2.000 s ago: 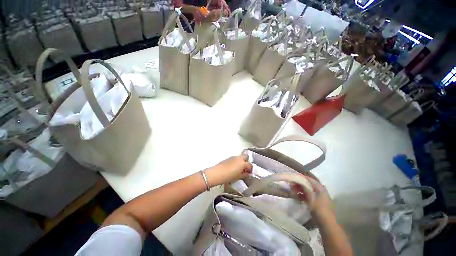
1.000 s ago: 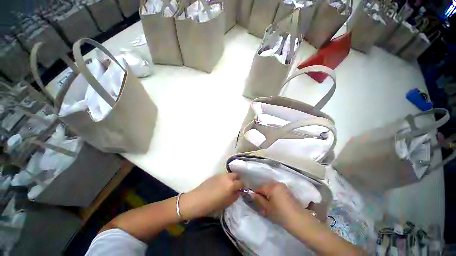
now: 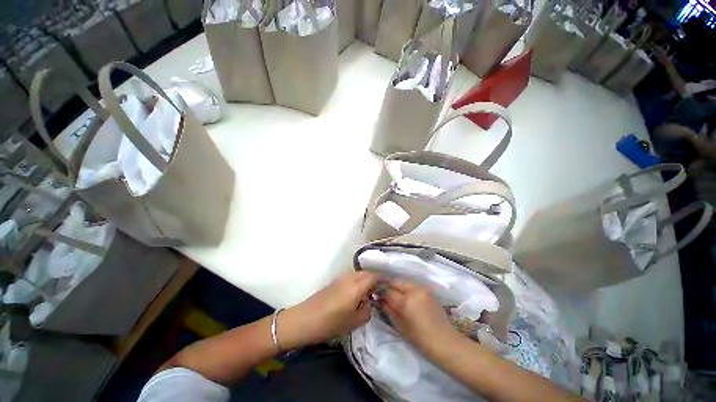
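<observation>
A beige-grey handbag with an open top lies nearest me, its mouth filled with white stuffing paper. My left hand and my right hand meet at the near side of the mouth. Their fingertips pinch a small shiny metal piece, partly hidden by the fingers; it may be a hook. Just beyond stands a second open handbag with its two handles raised and pale lining and white paper inside.
A stuffed bag stands at the left, another at the right. More bags and a red board stand farther back. Coiled straps lie lower right, a blue object at the right edge. A person's arm shows upper right.
Both hands have moved from the farther bag's mouth to the nearest bag and come together at a small metal piece. The view has tilted down. Over the last second the hands have barely moved.
</observation>
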